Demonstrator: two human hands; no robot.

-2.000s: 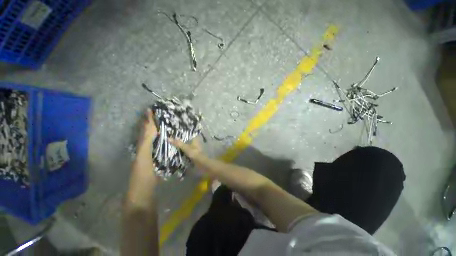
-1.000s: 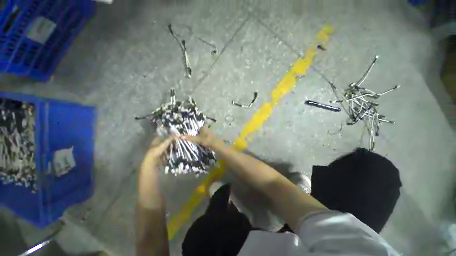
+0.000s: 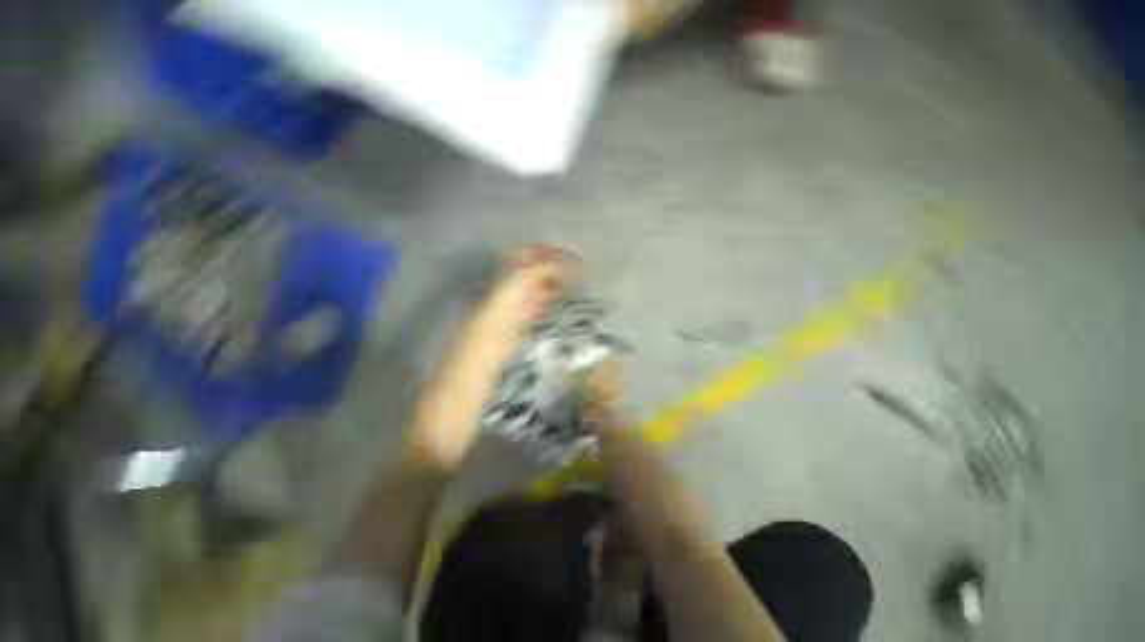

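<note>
The view is strongly blurred. A dense black-and-white cable pile [image 3: 550, 376] lies between my two hands on the grey floor. My left hand [image 3: 525, 291] is along its left and far side, its fingers against the bundle. My right hand [image 3: 605, 391] is against its right side. The fingertips are blurred, but both hands clasp the bundle between them. Whether the bundle touches the floor cannot be told.
A blue plastic bin [image 3: 345, 270] full of cables stands at the left, a blue crate [image 3: 239, 82] behind it. A person holds large white paper sheets [image 3: 502, 75] at the top. A yellow line [image 3: 753, 370], a marker pen [image 3: 898, 408] and loose cables [image 3: 998, 433] are at the right.
The view has swung, so the bin, line and hands sit differently in the picture. White paper sheets, part of a person's hand and a shoe have come in at the top. The bundle stays between my hands.
</note>
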